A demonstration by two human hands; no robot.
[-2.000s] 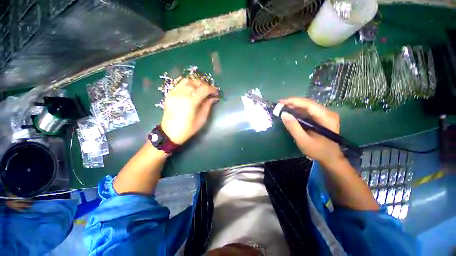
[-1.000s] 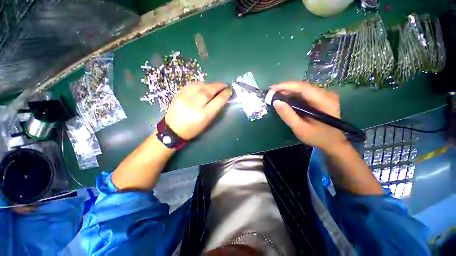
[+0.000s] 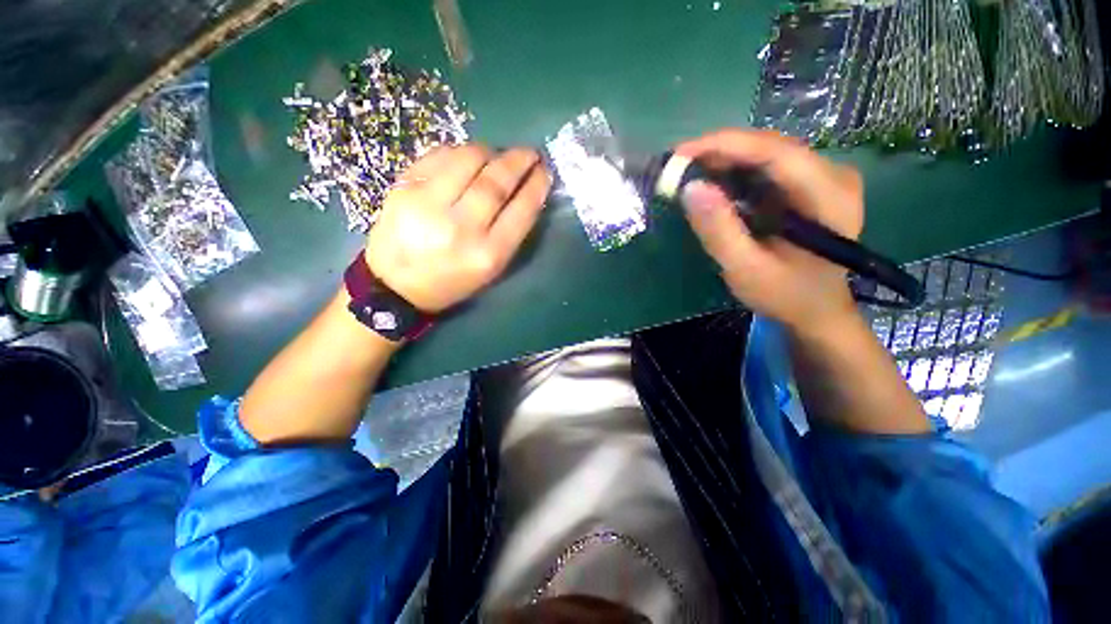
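A small circuit board [image 3: 597, 180] glares white on the green bench between my hands. My right hand [image 3: 780, 226] is shut on the black soldering iron [image 3: 841, 250]; its tip end points left toward the board and is blurred. My left hand [image 3: 461, 226], with a dark red wrist band, is palm down just left of the board, fingertips close to its left edge. Whether the fingers pinch something small is too blurred to tell. A pile of tiny loose components [image 3: 372, 132] lies behind my left hand, partly covered by it.
Bagged components [image 3: 183, 201] and a small clear bag [image 3: 158, 319] lie at the left. A wire reel [image 3: 46, 287] and a black round device [image 3: 43, 408] are at far left. Stacked boards [image 3: 926, 76] lean at the back right. Blister trays [image 3: 944, 335] sit low at the right.
The view has shifted, so bench things sit higher and further left. My left hand has moved off the component pile toward the board. My right hand still holds the iron, its tip end now right of the board.
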